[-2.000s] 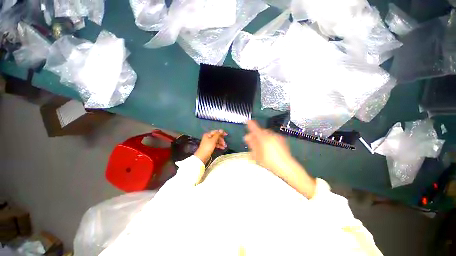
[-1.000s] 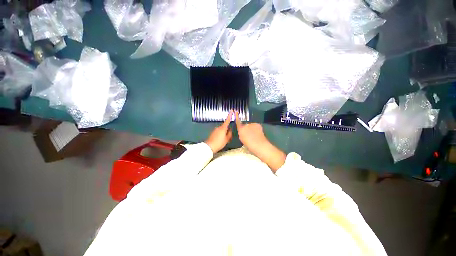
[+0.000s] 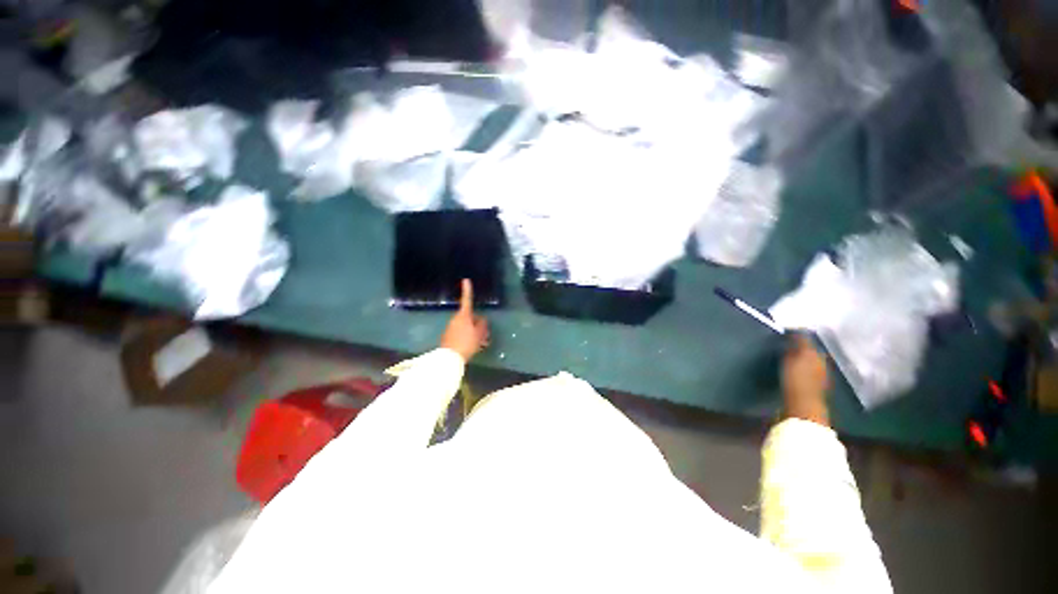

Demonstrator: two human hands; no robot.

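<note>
The black heat sink [image 3: 448,258] lies flat on the green mat in front of me. My left hand [image 3: 466,328] is at its front edge, index finger extended onto or just over it, holding nothing that I can see. My right hand [image 3: 803,369] is blurred, reached out to the right, at the lower edge of a crumpled bubble bag; whether it holds anything cannot be told. A slim white pen with a dark tip [image 3: 748,309] lies just left of that bag. The narrow black toothed part [image 3: 599,299] lies right of the heat sink, partly under bubble bags.
Bubble bags [image 3: 627,197] are heaped along the back, with another crumpled one [image 3: 882,308] at right and more [image 3: 220,255] at left. A red stool [image 3: 304,437] and a cardboard box [image 3: 186,357] stand below the front edge. A blue and orange object [image 3: 1035,211] is at right.
My right hand has left the heat sink's front edge and moved far right to the bubble bag. My left hand stays at the heat sink. The view has shifted, showing more of the bench's back.
</note>
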